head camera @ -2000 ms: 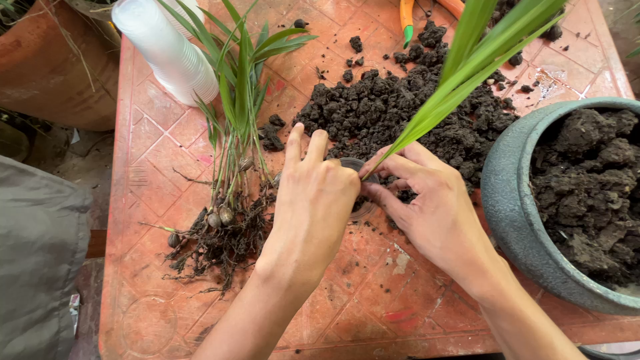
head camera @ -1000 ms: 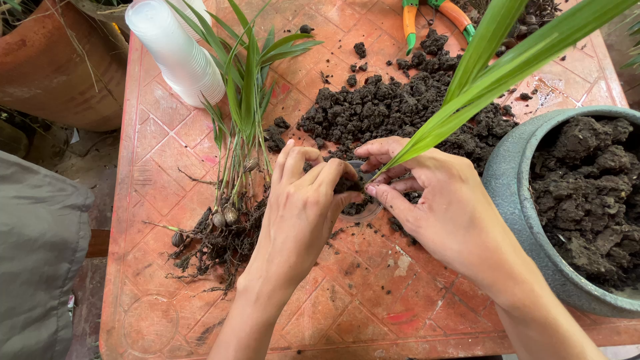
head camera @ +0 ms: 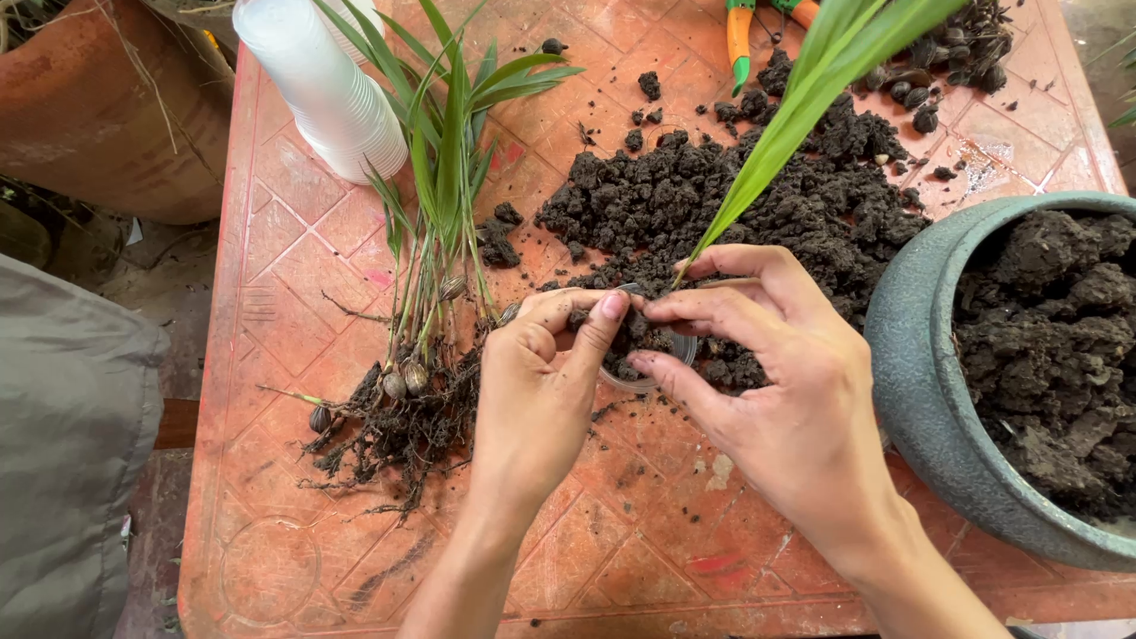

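Observation:
My left hand [head camera: 550, 382] pinches dark soil between thumb and forefinger at the rim of a small clear plastic cup [head camera: 679, 351]. My right hand [head camera: 772, 373] has its fingers around the other side of the cup, at the base of a green seedling [head camera: 777, 133] that leans up to the right. Its roots are hidden by soil and fingers. Behind the hands a heap of dark soil [head camera: 657, 195] lies on the red table [head camera: 293, 550]. To the left lies a bunch of seedlings [head camera: 453, 160] with seeds and bare, soil-covered roots.
A stack of clear plastic cups [head camera: 328, 98] lies at the back left. A grey-green pot [head camera: 914, 355] full of soil stands at the right. Orange and green-handled pruners [head camera: 738, 44] and a pile of seeds [head camera: 950, 53] are at the back. A terracotta pot [head camera: 115, 115] stands beyond the left edge.
My left thumb and forefinger have closed on soil at the cup, where the fingers were spread two seconds ago. The seedling remains by my right hand.

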